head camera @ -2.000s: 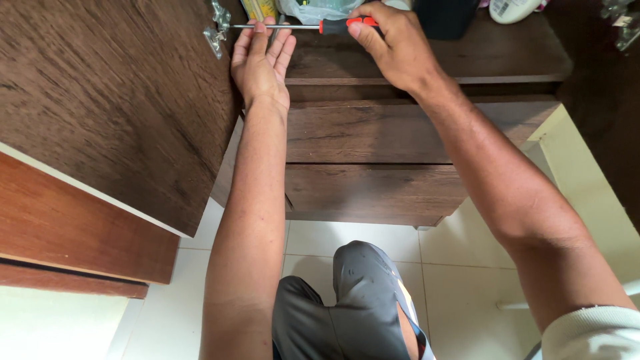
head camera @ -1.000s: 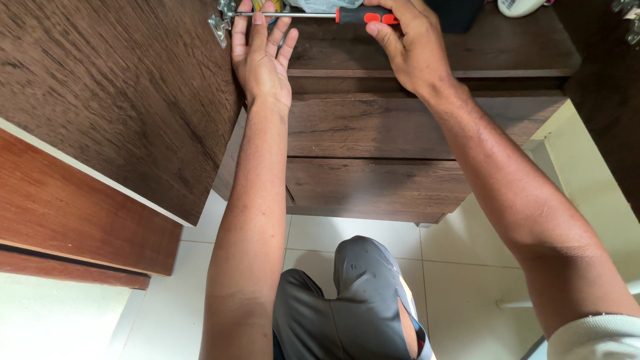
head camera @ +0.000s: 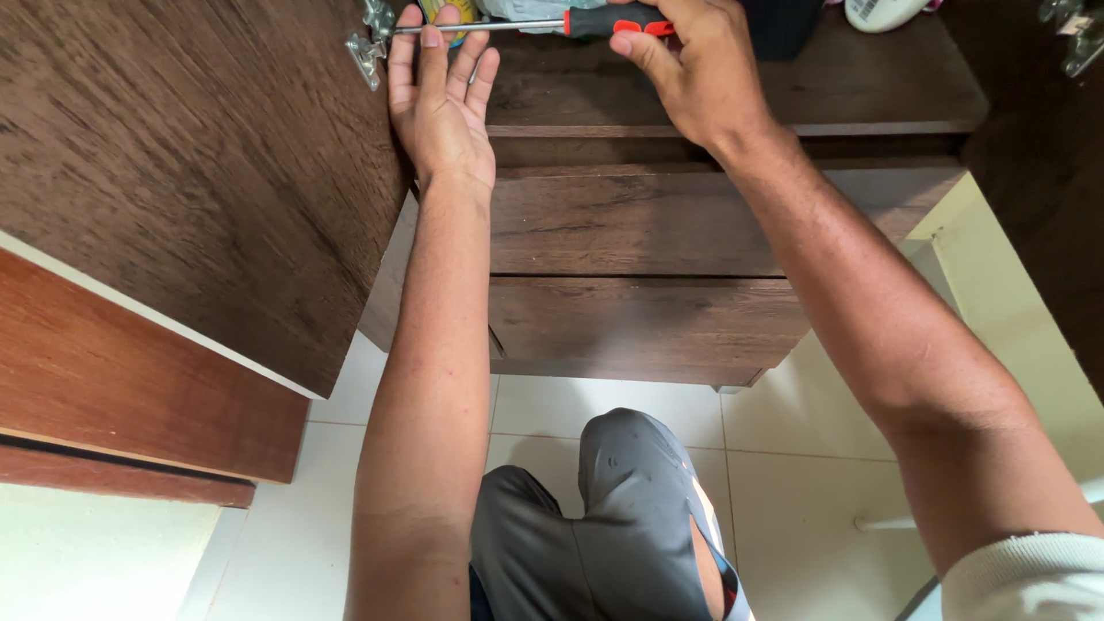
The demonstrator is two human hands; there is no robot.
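Observation:
My right hand (head camera: 699, 69) grips the black and red handle of a screwdriver (head camera: 517, 26), whose metal shaft lies level and points left. Palm up, my left hand (head camera: 444, 103) steadies the shaft near its tip between thumb and fingers. The tip is at a metal cabinet hinge (head camera: 371, 43) on the inner edge of the open left wooden door (head camera: 190, 155); whether it sits in a screw cannot be told. Behind my left fingers, a yellow container (head camera: 453, 15) is partly hidden.
The cabinet shelf (head camera: 871, 86) holds a plastic bag (head camera: 535, 10), a black box (head camera: 780, 30) and a white bottle (head camera: 884, 10). Below are drawer fronts (head camera: 638, 224). Another hinge (head camera: 1078, 43) is at the upper right. My knee (head camera: 630, 457) is below the drawers.
My right hand has shifted its hold on the screwdriver handle. My left hand stays at the shaft near the hinge.

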